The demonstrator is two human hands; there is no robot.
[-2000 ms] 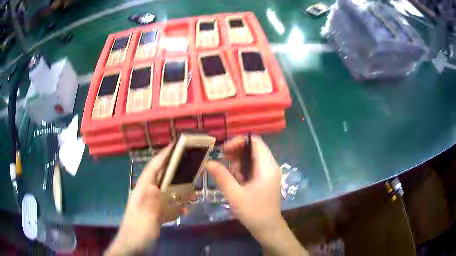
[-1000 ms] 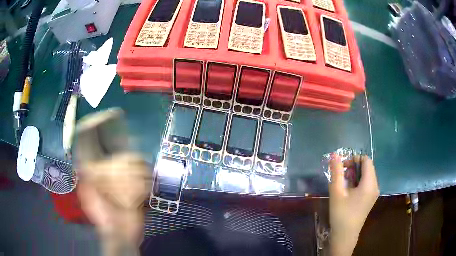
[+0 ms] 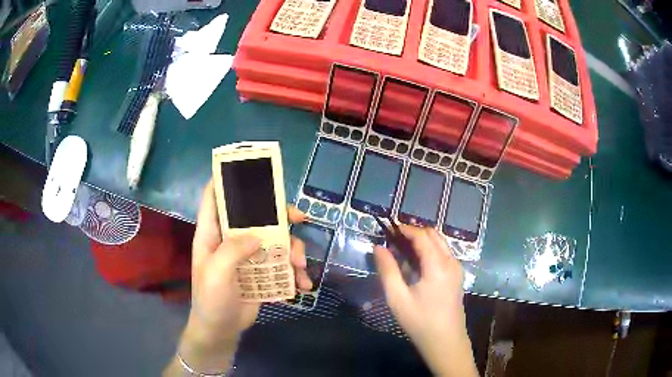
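Observation:
My left hand (image 3: 221, 272) holds a gold keypad phone (image 3: 264, 271) upright, its dark screen and keys facing me. My right hand (image 3: 424, 283) holds a slim dark stick, likely tweezers (image 3: 393, 234), with its tip at the lower edge of a lens in the lens sheet (image 3: 377, 184). The clear sheet carries rows of dark windows with rings between them; its back row leans up against the red foam phone trays (image 3: 295, 74). One lens at the sheet's front left is partly hidden behind my left hand.
Gold phones sit in the top tray. At the left are a black ribbed hose (image 3: 65, 44), a yellow and black handle (image 3: 74, 82), a pale tool (image 3: 144, 140), white wipe (image 3: 193, 79) and white fan (image 3: 65, 179). Film scraps (image 3: 550, 258) lie right; a wrapped stack (image 3: 658, 103) stands far right.
My left hand has brought the phone from the left to in front of me. My right hand has moved left from the film scraps to the lens sheet. The view has shifted.

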